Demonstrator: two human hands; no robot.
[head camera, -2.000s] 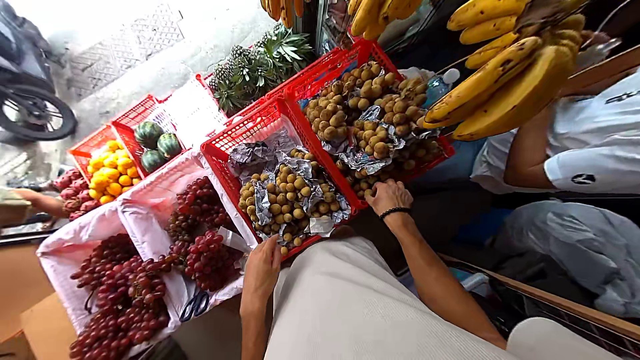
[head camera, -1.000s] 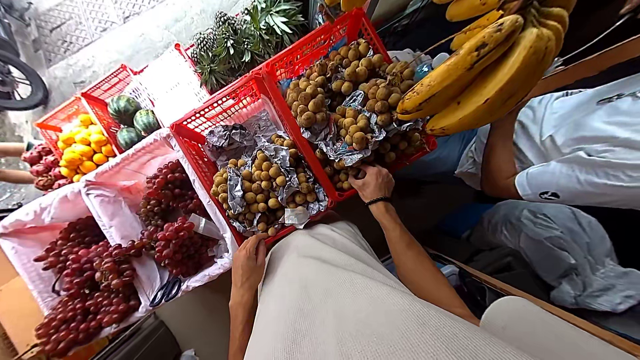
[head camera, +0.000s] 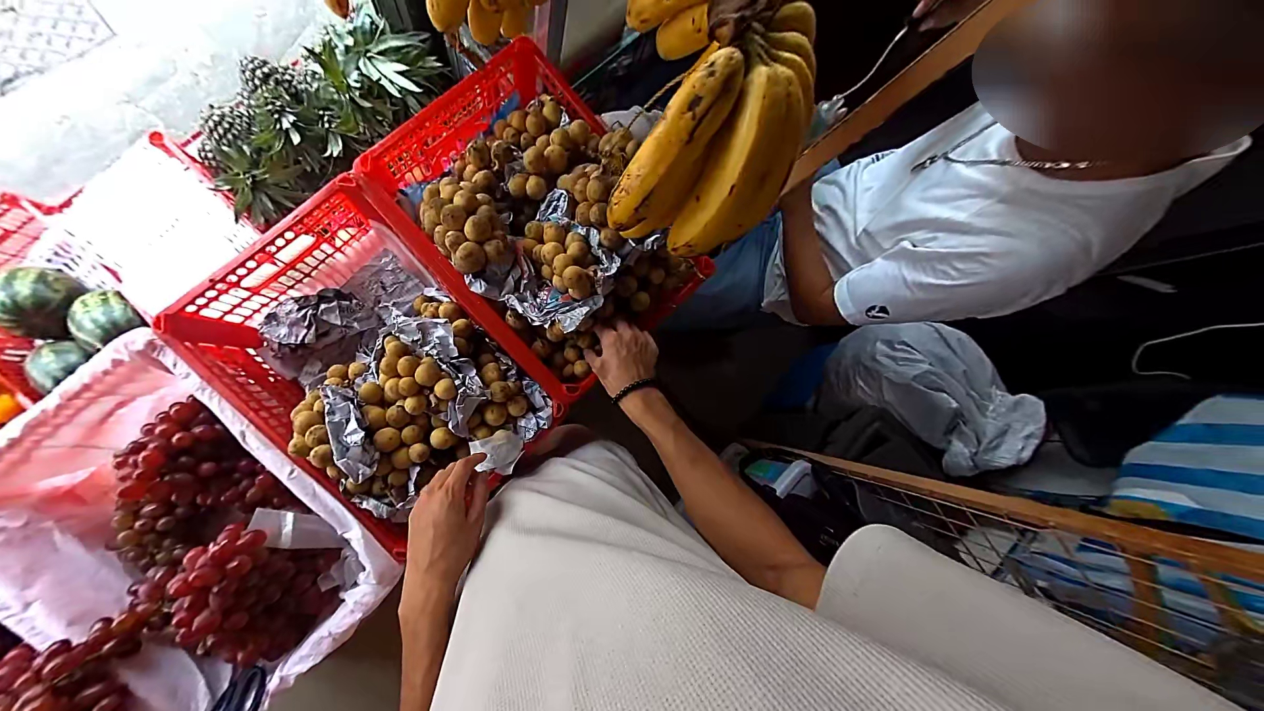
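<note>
Round tan fruit in clusters, longan-like (head camera: 400, 395), lie among crumpled newspaper in a red plastic crate (head camera: 232, 331). My left hand (head camera: 449, 509) rests at this crate's near edge, beside a small white paper; its fingertips touch the edge area, and whether they grip anything is unclear. A second red crate (head camera: 444, 123) adjoins it on the far right side, with more brown fruit clusters (head camera: 474, 227) and newspaper. My right hand (head camera: 622, 357), with a dark beaded bracelet, reaches over that crate's near rim to the fruit; its fingertips are partly hidden among them.
Yellow bananas (head camera: 736, 148) hang above the right crate. Red grapes (head camera: 232, 588) fill a pink-lined crate at left. Watermelons (head camera: 39, 301) and pineapples (head camera: 296, 128) stand farther off. A person in a white shirt (head camera: 938, 227) is at right, near a wood-edged wire rack (head camera: 987, 504).
The view has shifted, bringing more of the person at right into sight. Both hands remain near the two crates' near edges; my right hand stays at the right crate's fruit.
</note>
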